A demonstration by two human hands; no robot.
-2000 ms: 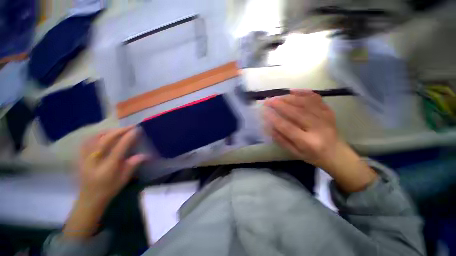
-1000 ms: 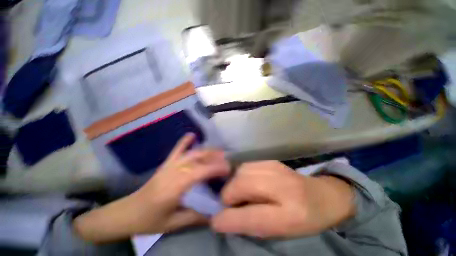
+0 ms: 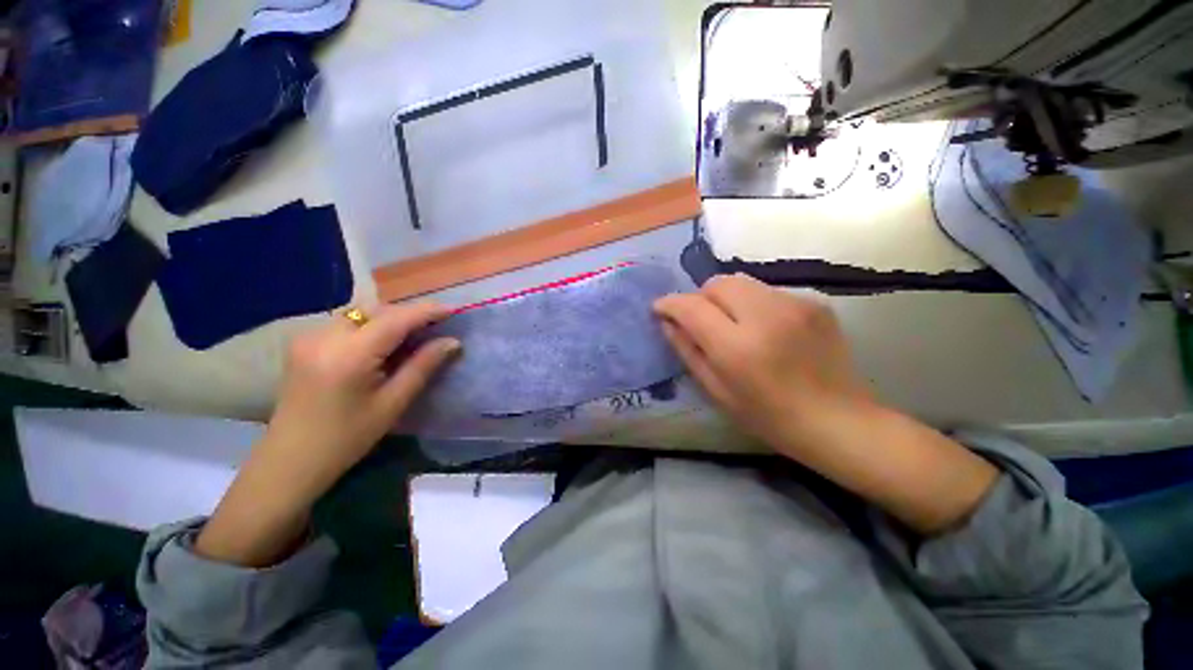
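The clear sewing template (image 3: 504, 151) lies open on the table, its black-edged U slot on the upper leaf and orange tape along the hinge. A light blue-grey flap piece (image 3: 556, 343) lies on the lower leaf, its straight edge along the red guide strip (image 3: 543, 285). My left hand (image 3: 373, 367) pinches or presses the piece's left end with thumb and fingers. My right hand (image 3: 739, 343) has its fingertips at the piece's right end. Whether the dark flap piece lies underneath is hidden.
Navy flap pieces (image 3: 255, 278) lie at left, with more (image 3: 216, 118) above. The sewing machine head (image 3: 968, 52) and needle plate (image 3: 765, 144) are at upper right. A dark strip (image 3: 850, 275) lies right of the template. Light pieces (image 3: 1047, 262) lie at right.
The light piece, earlier in my hands near my lap, now lies on the template where navy showed. My hands have moved up and apart to its two ends.
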